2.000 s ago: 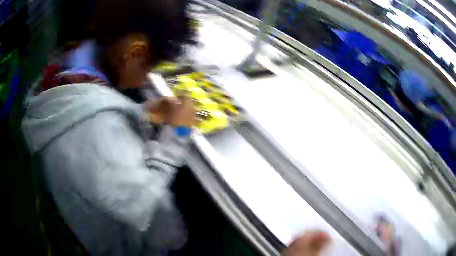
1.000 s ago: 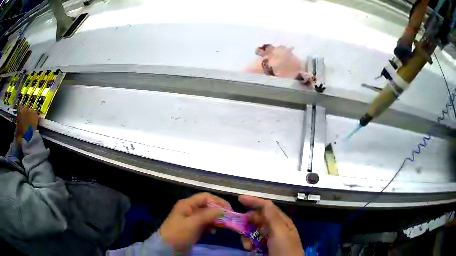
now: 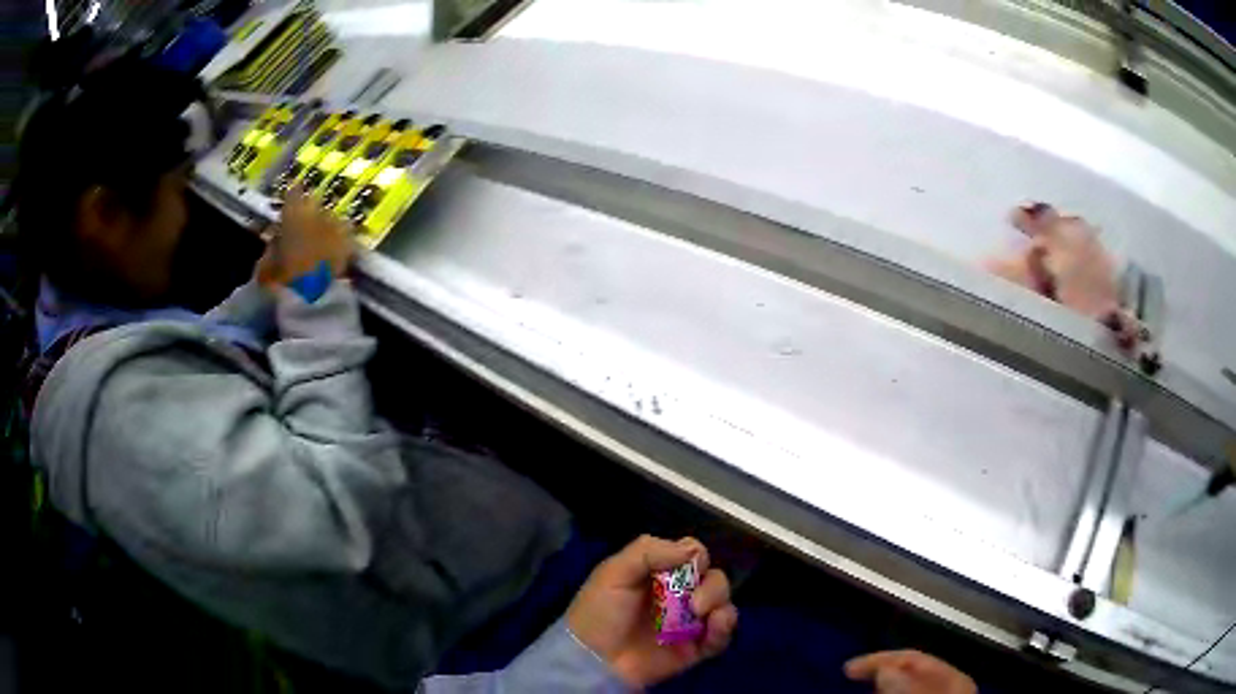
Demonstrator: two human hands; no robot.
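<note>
A small shiny pink packet [image 3: 678, 605] with printing is held in the fingers of my left hand [image 3: 648, 613], below the near edge of the bench. My right hand [image 3: 911, 672] is at the bottom edge, largely cut off, apart from the packet. Only a finger and part of the hand show, so its grip cannot be told.
A person in a grey hoodie [image 3: 203, 447] sits at left, a hand at the yellow power-supply boards [image 3: 355, 170]. A crumpled pink cloth [image 3: 1078, 271] lies beyond the conveyor rail [image 3: 786, 278]. A slotted bracket [image 3: 1095, 502] crosses the track at right. A nozzle tip [image 3: 1200, 496] shows at the right edge.
The view has swung left since a second ago. My hands were together on the packet; now my left hand alone holds it and my right hand has moved away to the right.
</note>
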